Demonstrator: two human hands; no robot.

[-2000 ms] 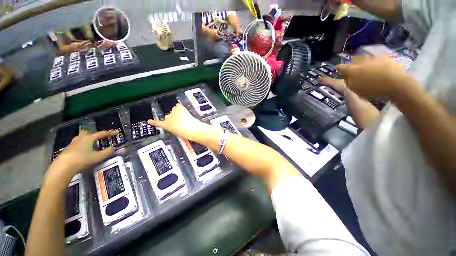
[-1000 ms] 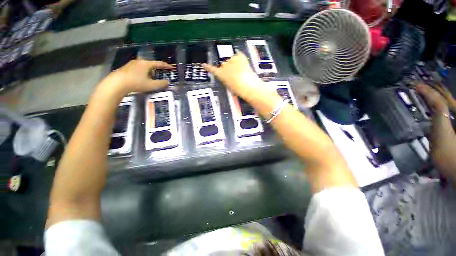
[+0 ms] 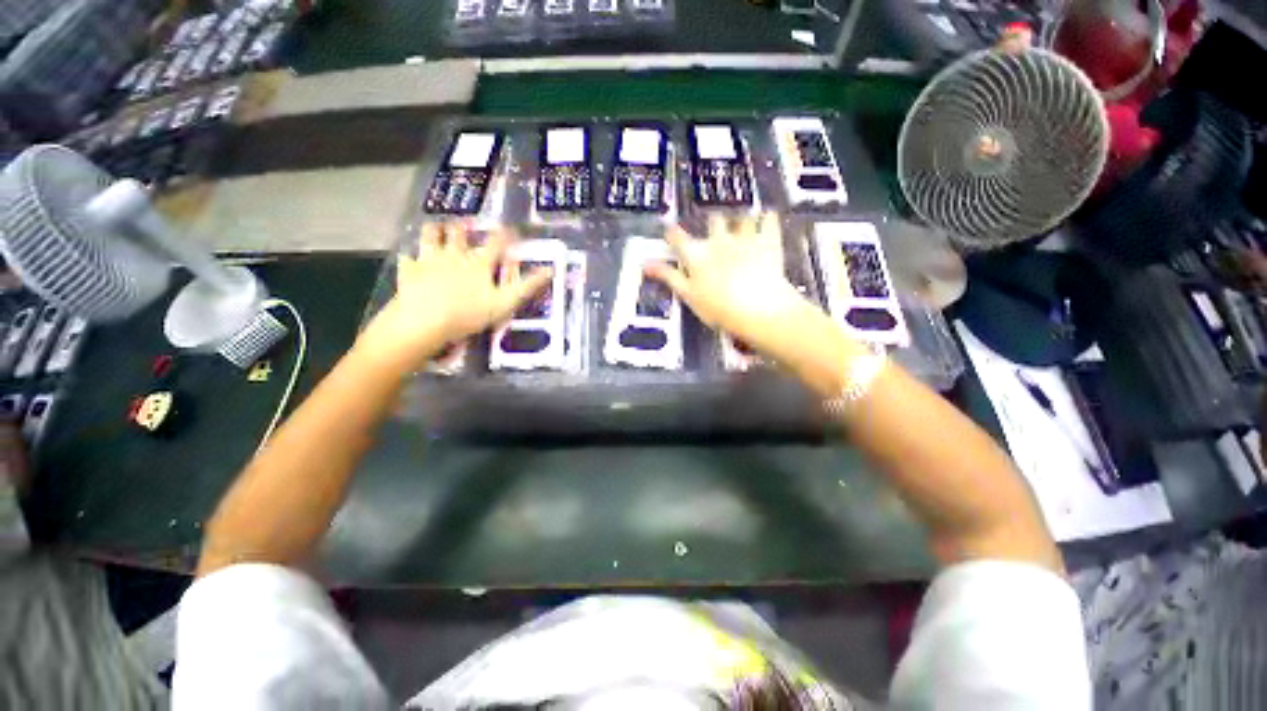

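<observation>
A pile of clear blister trays (image 3: 611, 396) lies in front of me. Its far row holds several feature phones (image 3: 639, 170) face up with lit white screens, and at the right end a phone seen from the back (image 3: 807, 160). The near row holds several phones seen from the back (image 3: 645, 306). My left hand (image 3: 454, 289) is spread over the near row's left end, its thumb at a white housing. My right hand (image 3: 732, 278) is spread over the near row right of the middle, covering part of a housing. Neither hand visibly grips anything.
A white fan (image 3: 90, 229) with a white cable stands left, near a small toy (image 3: 153, 410). A beige fan (image 3: 1003, 146), dark cap (image 3: 1035, 299) and paper sheet (image 3: 1042, 431) with dark objects are right. Another tray (image 3: 556, 17) lies beyond the bench edge.
The view has turned and shows more on the left. Both hands have come back from the far row to the near row. The screens of the far-row phones now show lit.
</observation>
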